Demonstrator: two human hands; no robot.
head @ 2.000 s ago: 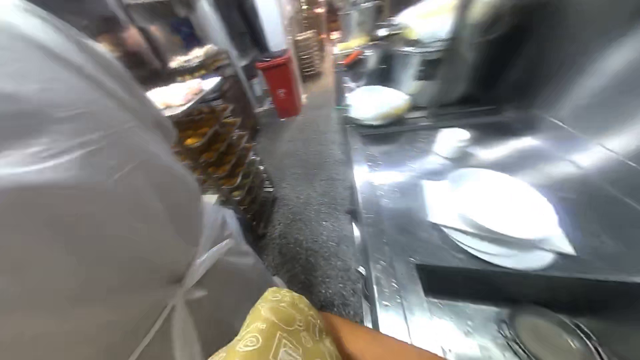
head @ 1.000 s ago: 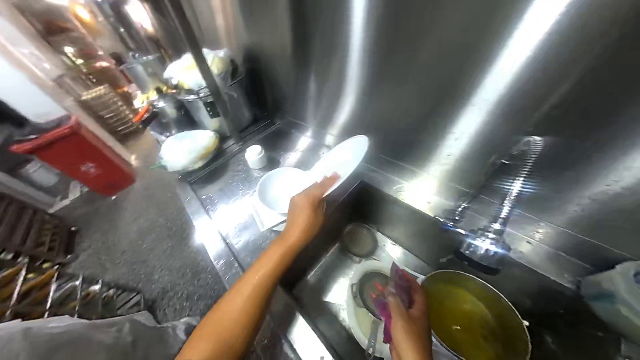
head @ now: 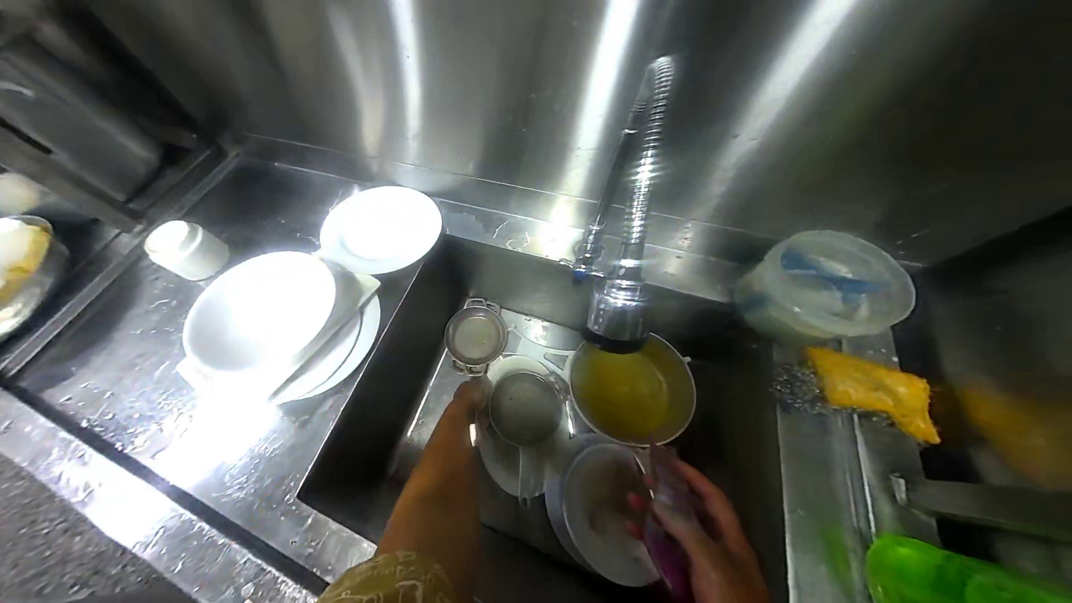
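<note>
My left hand (head: 471, 400) reaches into the steel sink, by a small two-handled metal dish (head: 476, 337) and a white plate; its fingers are mostly hidden. A small metal pan (head: 526, 408) lies on that white plate (head: 502, 459). My right hand (head: 699, 528) grips a purple cloth or pad (head: 668, 544) at the edge of a pale round bowl (head: 605, 511). Just above it stands a pot of yellowish liquid (head: 632, 390), under the faucet head (head: 618, 314).
Left of the sink, white plates (head: 381, 229), a white bowl (head: 260, 311) and a white jar (head: 186, 249) sit on the steel counter. At right are a plastic tub (head: 827, 285), a yellow cloth (head: 875, 389) and a bright green object (head: 955, 574).
The view has swung right onto the sink. My left hand has let go of the white plate it held over the counter and moved down into the sink. The purple thing remains in my right hand.
</note>
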